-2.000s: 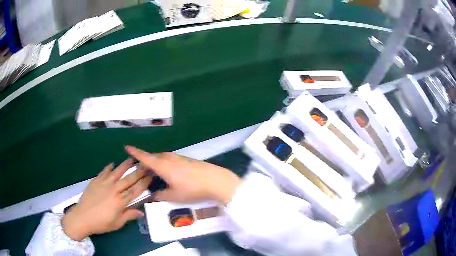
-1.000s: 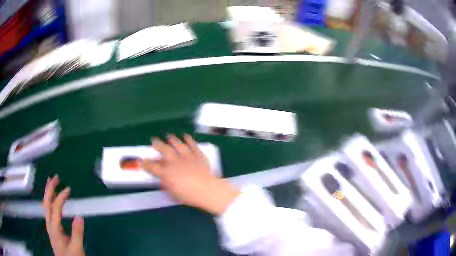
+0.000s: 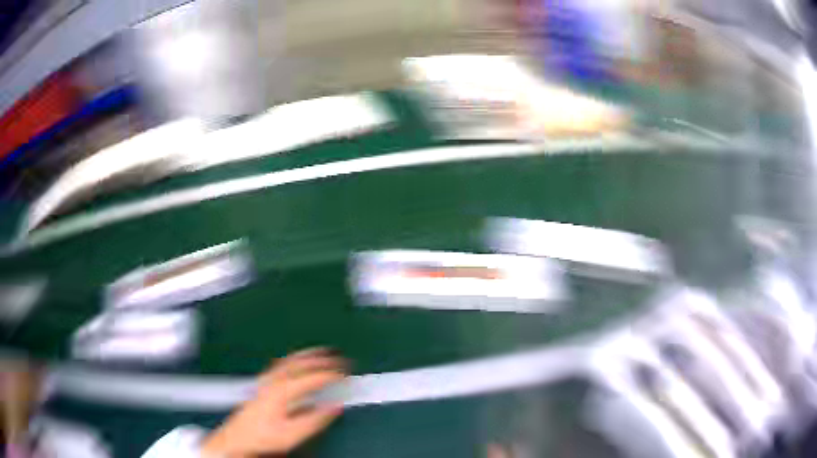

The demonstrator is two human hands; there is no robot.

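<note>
The frame is strongly blurred. My left hand reaches in from the lower left over the pale rail, fingers apart and holding nothing. A small skin-coloured blur at the bottom edge may be my right hand's fingertips; its state is unclear. A white watch box with an orange-brown print lies flat on the green belt, ahead of and right of my left hand, untouched. Another white box lies just behind it to the right. Two more white boxes, one with a brownish top and one nearer, lie at the left.
Several blurred boxes lean together at the right, near the pale rail. White sheets and a white item beside yellowish material lie beyond the belt's far edge. A skin-coloured shape, possibly another person's arm, shows at the left edge.
The view has turned left, shifting the scene right. My right hand has let go of the orange-pictured box and dropped almost out of view. My left hand has moved right, over the rail.
</note>
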